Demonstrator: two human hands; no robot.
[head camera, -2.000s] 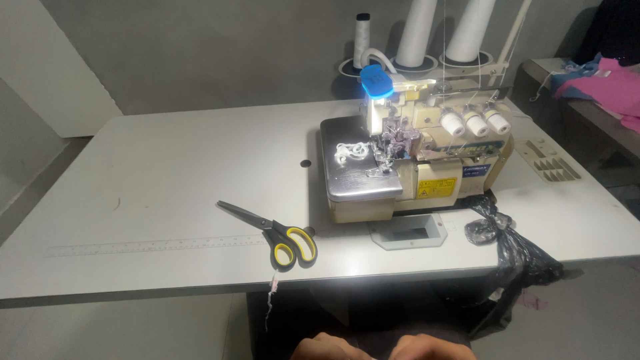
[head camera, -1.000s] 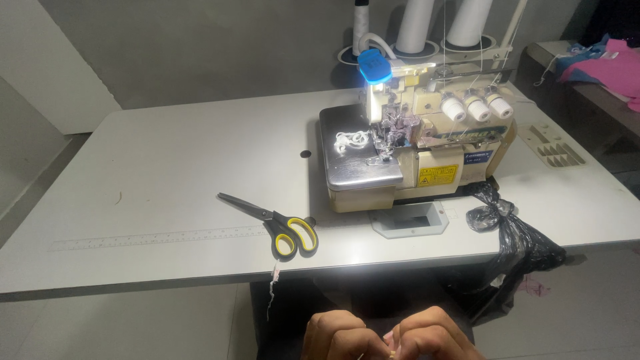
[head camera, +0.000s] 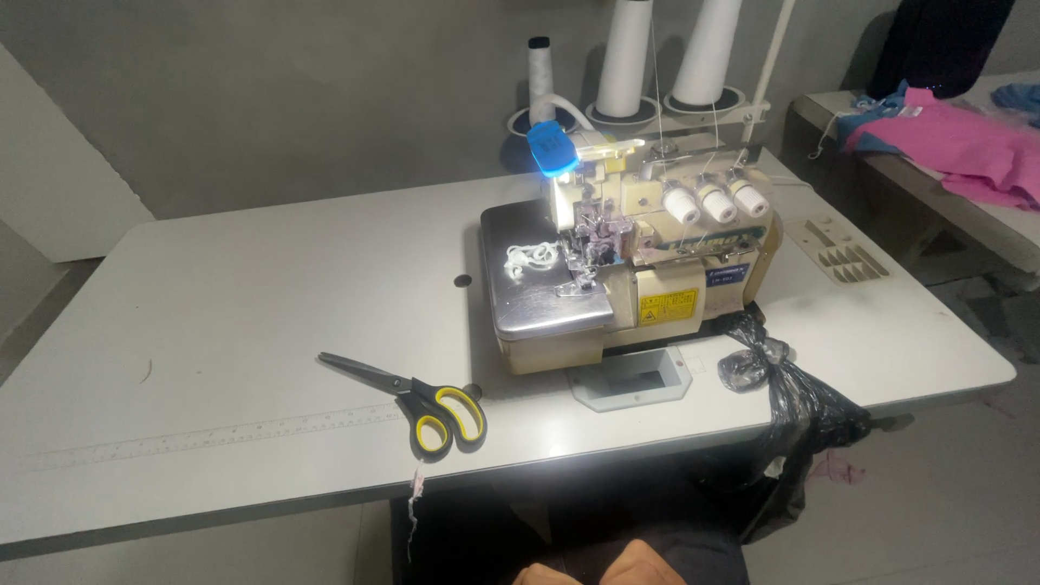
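Observation:
At the bottom edge of the head view, my left hand (head camera: 546, 574) and my right hand (head camera: 642, 564) show only in part, side by side above my dark-clad lap; their fingertips and anything between them are cut off. Beyond them, on the white table (head camera: 244, 309), stands an overlock sewing machine (head camera: 650, 244) with its lamp lit. A tangle of white thread (head camera: 532, 257) lies on its metal plate. Scissors with black and yellow handles (head camera: 414, 402) lie left of the machine, near the front edge, neither hand touching them.
A knotted black plastic bag (head camera: 800, 406) hangs over the front edge, right of the machine. Thread cones (head camera: 624, 65) stand behind it. A ruler scale (head camera: 219, 435) runs along the left front. Pink fabric (head camera: 959, 146) lies on another surface at right. A fabric scrap with thread (head camera: 415, 496) hangs below the scissors.
Both hands came further into view a second ago, fingers together, and have since moved down, mostly out of the frame. The scissors and machine have stayed in place.

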